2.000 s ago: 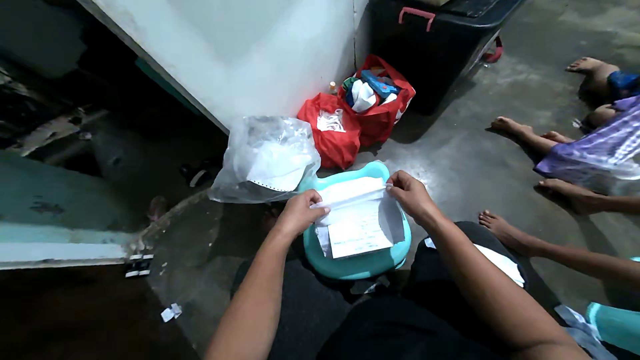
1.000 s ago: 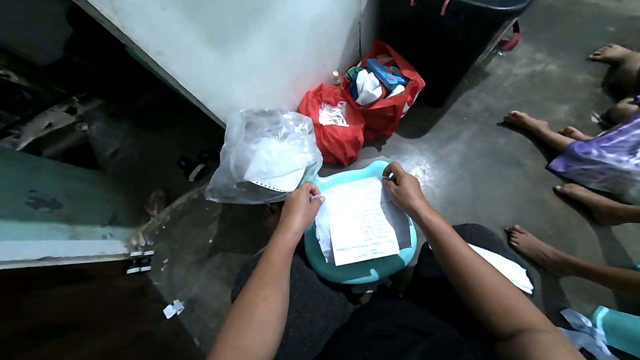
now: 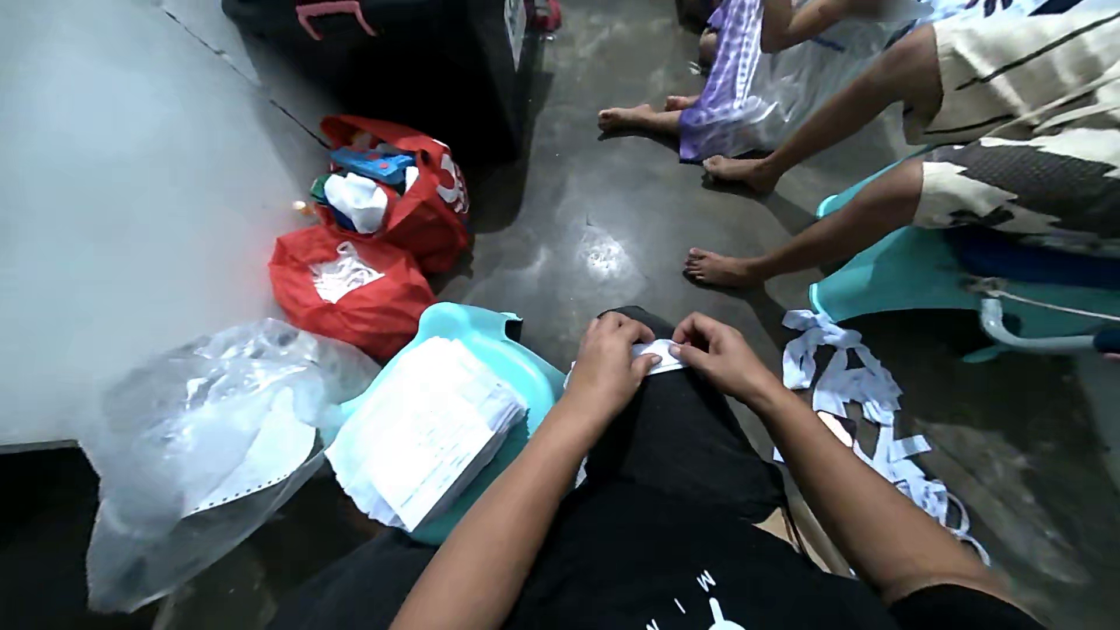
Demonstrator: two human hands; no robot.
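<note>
Over my black-clothed knee, my left hand [image 3: 615,360] and my right hand [image 3: 722,357] pinch a small white strip [image 3: 662,357], seemingly paper or fabric, between thumbs and fingers. Left of my hands, a stack of white sheets [image 3: 429,429] bearing writing lies on a turquoise plastic stool [image 3: 534,376]. Beside that stool sits a clear plastic bag [image 3: 210,437] with white material inside. Tangled white strips [image 3: 862,394] lie on the floor to the right of my right hand. My fingers cover part of the held strip.
Two red bags [image 3: 350,284] stand against the pale wall [image 3: 149,175], the rear one filled with mixed items. A black bin [image 3: 420,70] stands behind them. At right, a person's bare legs [image 3: 831,245] extend by another turquoise stool [image 3: 901,271]; another person's foot [image 3: 639,120] is farther back.
My hands have left the sheets on the stool and are now over my knee with a small white strip between them. The view has swung strongly to the right.
</note>
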